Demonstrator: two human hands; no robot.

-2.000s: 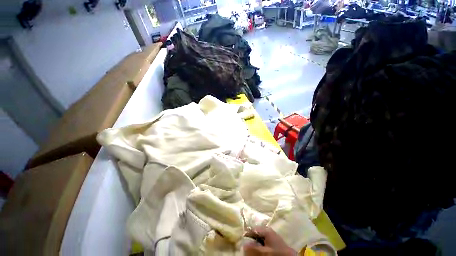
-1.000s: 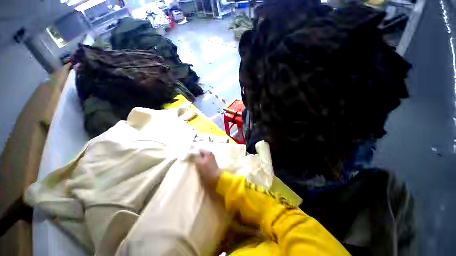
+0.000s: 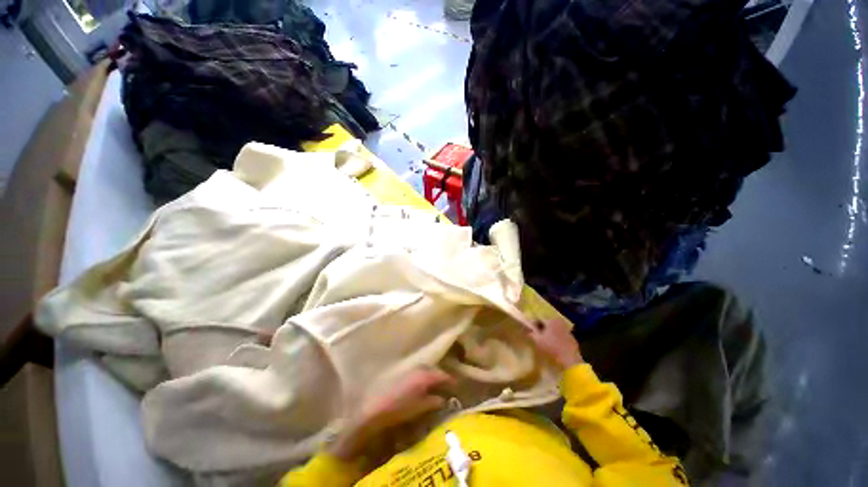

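Note:
A large cream garment (image 3: 247, 257) lies in folds over the yellow-topped table, its near part by the yellow sweatshirt. My left hand (image 3: 400, 399) is blurred, low on the near cloth; whether it grips cloth is unclear. My right hand (image 3: 554, 340) is at the garment's right edge, beside an open fold, with a small dark thing at the fingers. The cloth edge runs up to these fingers, but their grip is not clear. A narrow cream tube, like a sleeve end (image 3: 506, 255), stands at the right.
A tall pile of dark plaid garments (image 3: 619, 143) is at the right, over blue cloth. Another dark pile (image 3: 219, 86) is at the back left. A red stool (image 3: 447, 176) stands between them. A white panel (image 3: 90, 228) and brown cartons (image 3: 38, 190) are at the left.
The view has turned right and down. My right hand has moved from the garment's middle to its right edge. My left hand has come into clear view. The near cloth is refolded.

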